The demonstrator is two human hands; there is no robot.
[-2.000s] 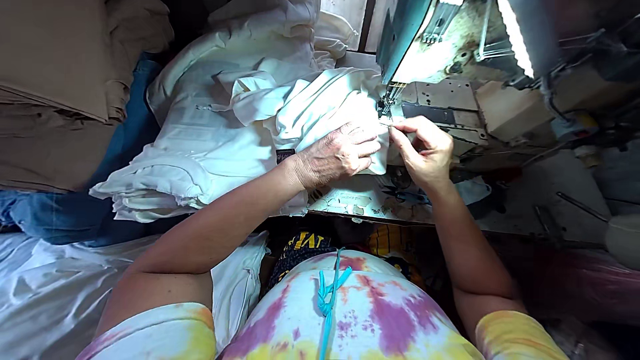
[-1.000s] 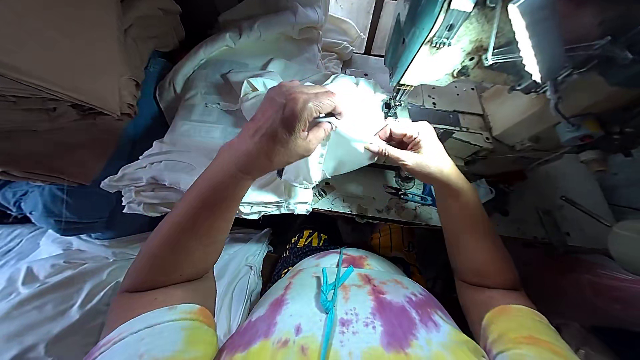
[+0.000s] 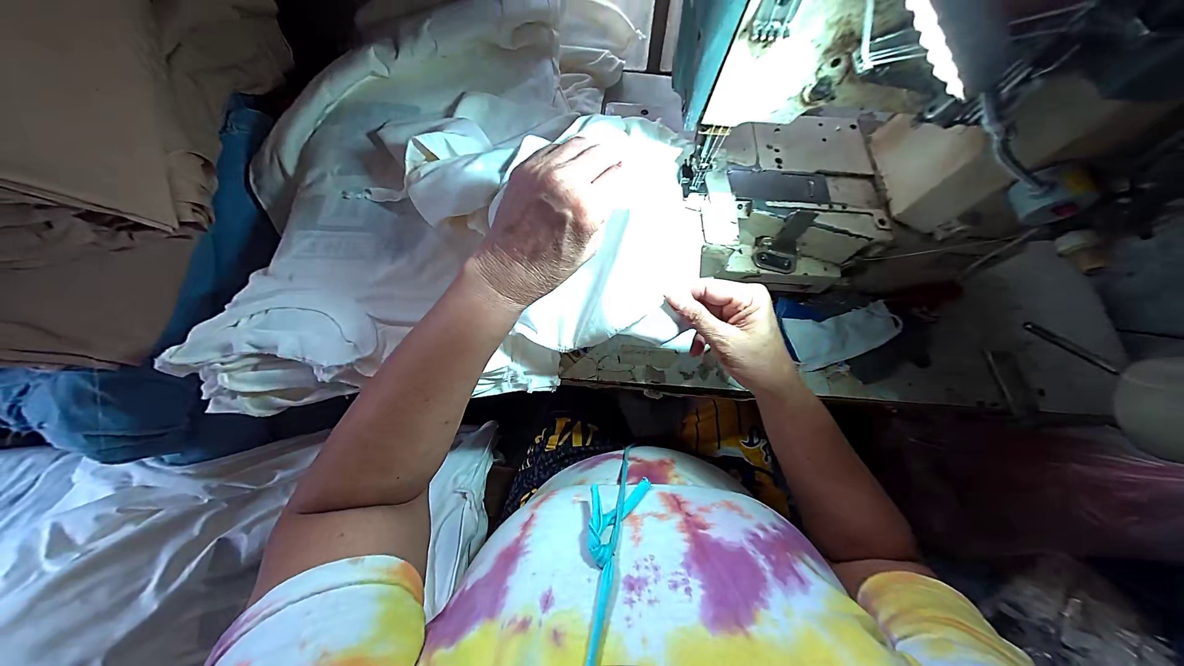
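Note:
Brightly lit white fabric (image 3: 638, 250) lies beside the needles (image 3: 708, 157) of an industrial sewing machine (image 3: 786, 55), its folds running left over a pile of white garments (image 3: 314, 268). My left hand (image 3: 550, 217) rests on the fabric with the fingers bent into its folds; glare hides the fingertips. At the fabric's lower right edge, my right hand (image 3: 726, 328) pinches the cloth between thumb and forefinger.
Folded brown cloth (image 3: 83, 111) and blue denim (image 3: 222, 222) are stacked at left. White cloth (image 3: 92, 536) lies below them. A lamp (image 3: 939, 46) shines above the machine. A blue and white cloth scrap (image 3: 842, 333) is right of my right hand.
The fabric has been turned and spread nearer the table's front edge. My left hand has lifted off its earlier place and shifted away from me; my right hand has moved down from beside the needles.

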